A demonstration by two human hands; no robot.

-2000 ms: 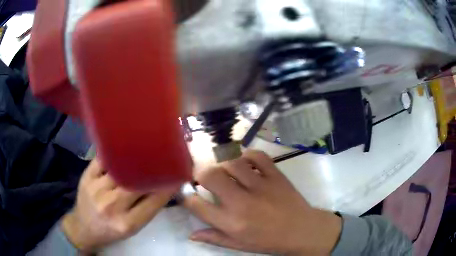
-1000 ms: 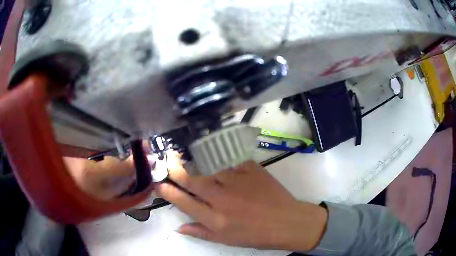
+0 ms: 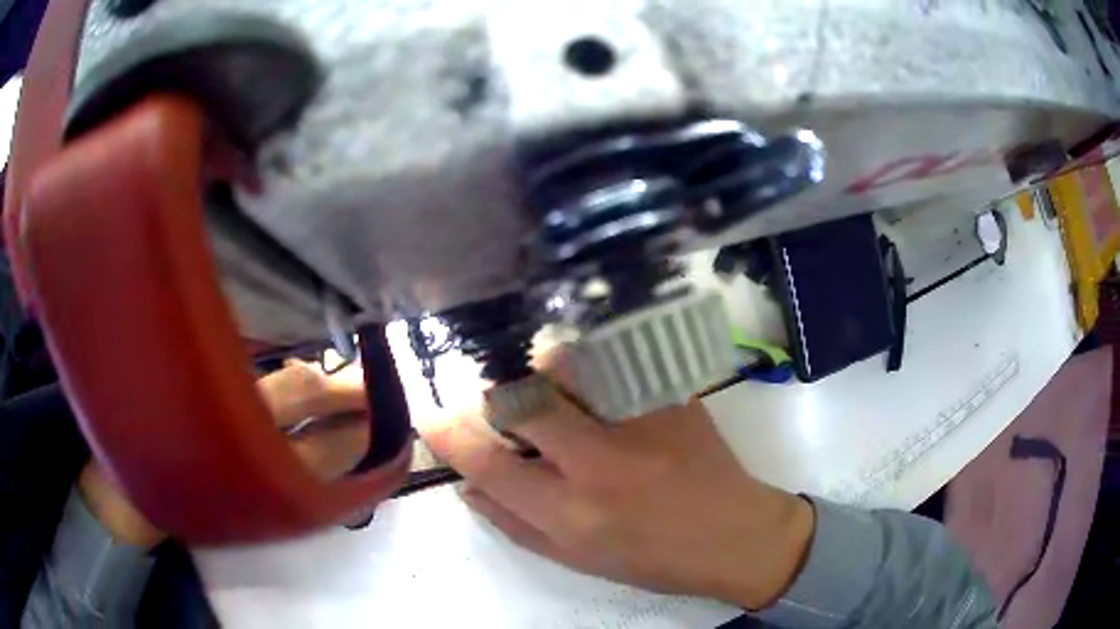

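The white sewing machine head fills the top of the view, with a red lever guard at the left and a pale ribbed tension dial in front. The presser foot and needle area is brightly lit. My right hand is just right of it, fingers bent, fingertips partly hidden behind the dial and a small knob. My left hand is mostly hidden behind the guard. A thin dark strip lies between my hands. I cannot tell whether either hand grips it.
A black block stands under the arm, beside green and blue snips. The white table has a printed ruler scale and rounded edge. At right are a yellow packet and a pinkish board with a dark strip.
The view has shifted, so the red guard sits further left than two seconds ago and the needle area shows. Since one second ago, my right hand's fingers have bent more and the snips are more hidden.
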